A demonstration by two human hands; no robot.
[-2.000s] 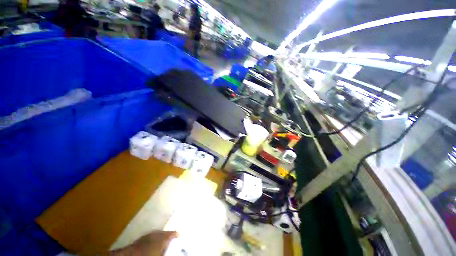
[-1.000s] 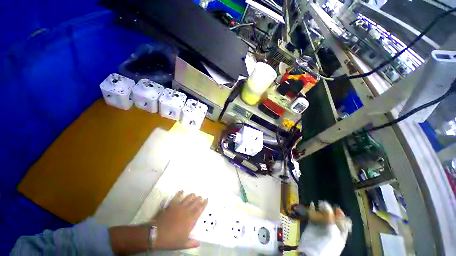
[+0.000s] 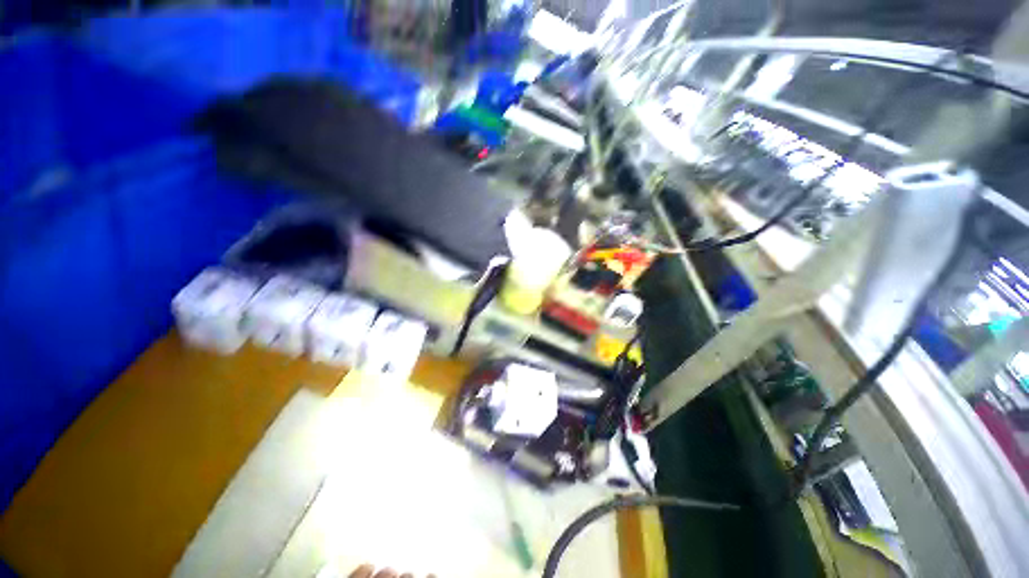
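Note:
Only the fingertips of my left hand (image 3: 386, 572) show at the bottom edge, over pale, overexposed sheets (image 3: 395, 485); what they touch is hidden. My right hand is out of the picture. A thick black cable (image 3: 615, 505) curves in from the bottom edge towards the right. Several white cube power sockets (image 3: 282, 313) stand in a row at the back edge of the orange-brown mat (image 3: 124, 440). A white square block (image 3: 526, 401) sits on a dark round test fixture (image 3: 480, 420). A thin green-handled tool (image 3: 521, 544) lies on the sheets.
Large blue bins (image 3: 102, 248) stand at left. Behind the work are beige instruments (image 3: 412, 294), a yellow container (image 3: 534, 271), red and orange items (image 3: 592, 288) and a black board (image 3: 372, 164). A dark green conveyor (image 3: 722, 474) and a metal post (image 3: 745, 339) are at right.
The view has tilted up and is blurred. The socket faces and my right hand have left the picture. My left hand has dropped to its bottom edge. The black cable now arches into view.

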